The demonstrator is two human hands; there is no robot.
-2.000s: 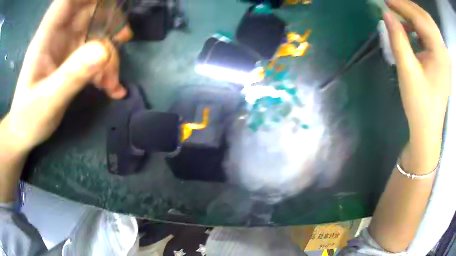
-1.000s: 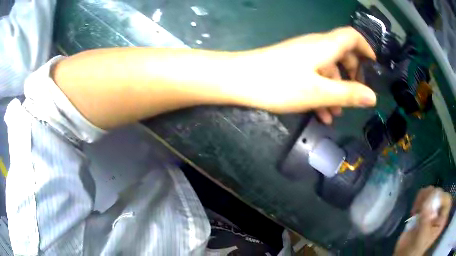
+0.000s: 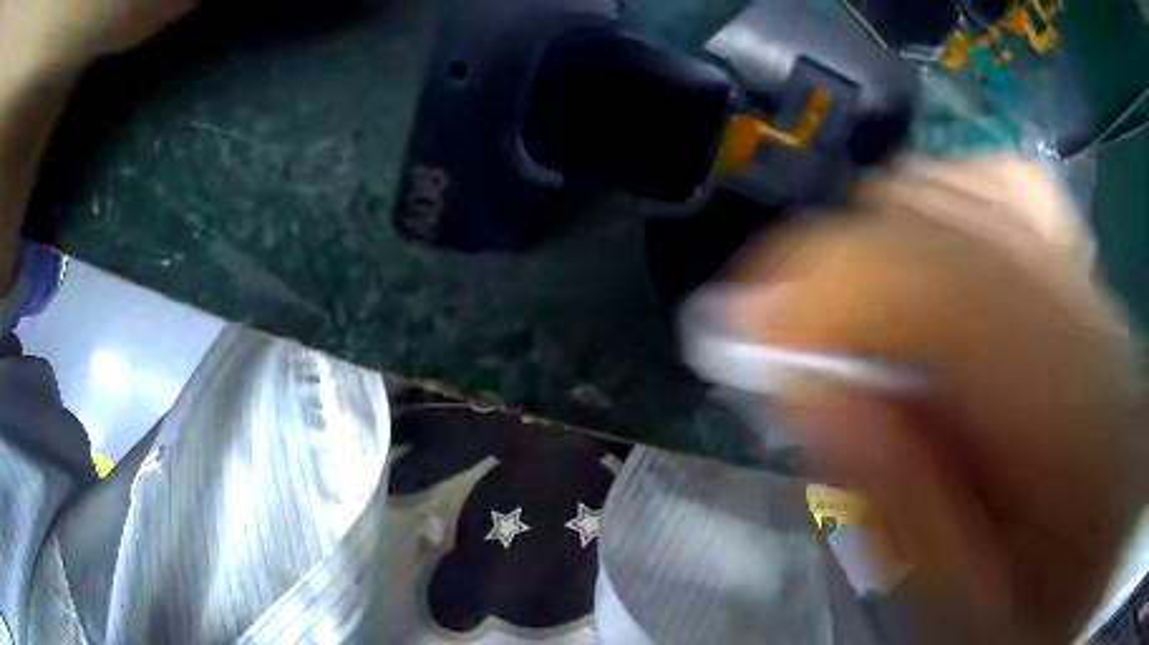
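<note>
A black display module point(image 3: 630, 114) sits in the black jig point(image 3: 460, 189) at the upper middle. Its orange flex cable point(image 3: 769, 136) points right over a second black block. My right hand point(image 3: 945, 340) is large and blurred at the right, just below and right of the module. A white piece point(image 3: 806, 365) shows between its fingertips; I cannot tell if it is a wipe or film. My left hand point(image 3: 63, 63) shows only as a blurred, cut-off part at the top left; its fingers are out of the picture.
Black modules with orange tails point(image 3: 1008, 28) lie at the top right, by teal-green bits point(image 3: 964, 126). Thin dark prongs, perhaps tweezers, show at the right edge point(image 3: 1115, 132). The green tabletop point(image 3: 252, 252) ends in a curved front edge above my lap.
The view has turned and come closer to the jig. My right hand has come in from the lower right to beside the jig. My left hand has mostly left the picture.
</note>
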